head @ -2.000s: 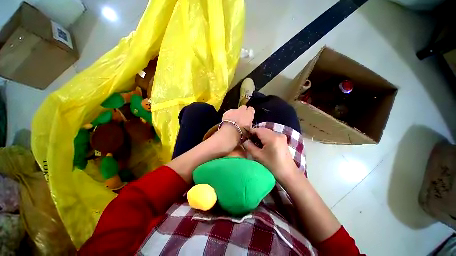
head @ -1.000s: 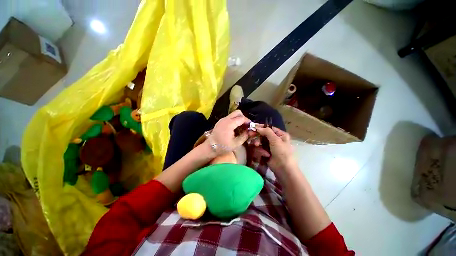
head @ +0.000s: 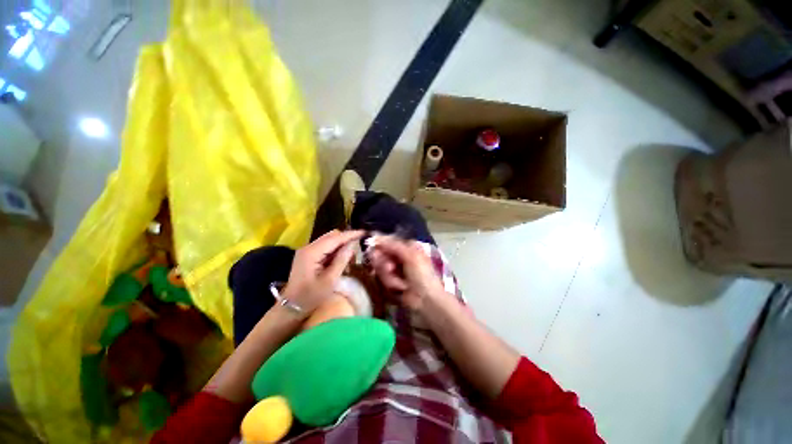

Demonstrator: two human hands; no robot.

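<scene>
The plush toy lies on my checked apron (head: 425, 368), its green part (head: 326, 368) and yellow ball (head: 267, 421) towards me. Its orange part (head: 328, 310) and white trim (head: 358, 297) show beyond the green. My left hand (head: 320, 267) is at the toy's far end, fingers bent, with a bracelet on the wrist. My right hand (head: 404, 270) is beside it, fingertips pinched at a small white bit (head: 373, 242). The fingertips of both hands are close together. The brown part is mostly hidden, and no needle can be made out.
A large yellow sack (head: 239, 147) at left holds more green and brown toys (head: 135, 355). An open carton (head: 495, 208) with spools and a red-white item (head: 488, 140) stands on the floor ahead right. Another brown package (head: 738, 208) is at far right. A dark strip (head: 408, 87) crosses the floor.
The view has swung right, so the sack, toy and carton sit further left. Both hands have moved from the stitching spot to meet fingertip to fingertip, with the small white bit now between them.
</scene>
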